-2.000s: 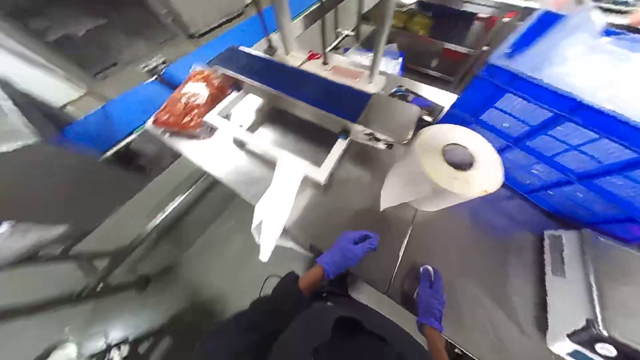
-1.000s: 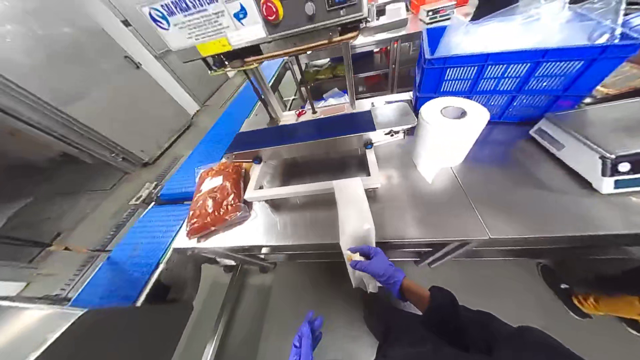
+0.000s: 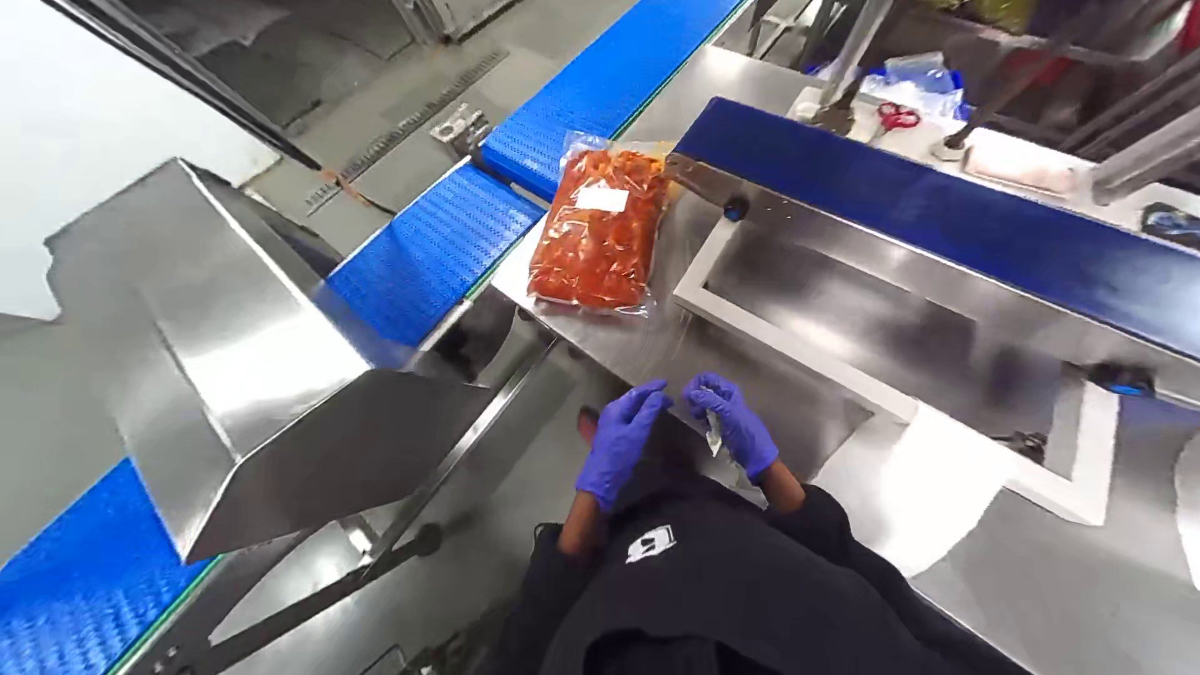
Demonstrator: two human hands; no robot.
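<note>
My left hand (image 3: 622, 442), in a purple glove, is at the edge of the steel table (image 3: 647, 347), with nothing seen in it. Just right of it, my right hand (image 3: 733, 422), gloved alike, holds a small crumpled white scrap (image 3: 714, 434) between thumb and fingers. Beyond both hands a clear plastic bag of red food pieces (image 3: 600, 230) with a white label lies on the table corner. A white paper sheet (image 3: 923, 483) lies to the right, partly over a white rectangular frame (image 3: 797, 342).
A short dark blue conveyor belt (image 3: 900, 197) runs above the frame. Blue modular conveyors (image 3: 445, 248) pass beyond the table corner, and a steel chute (image 3: 253, 375) stands at the left. Red-handled scissors (image 3: 895, 117) lie on a white surface behind the short belt.
The view has swung strongly to the left. My right hand has let go of the white paper strip and come close to my left hand; it now holds a small scrap.
</note>
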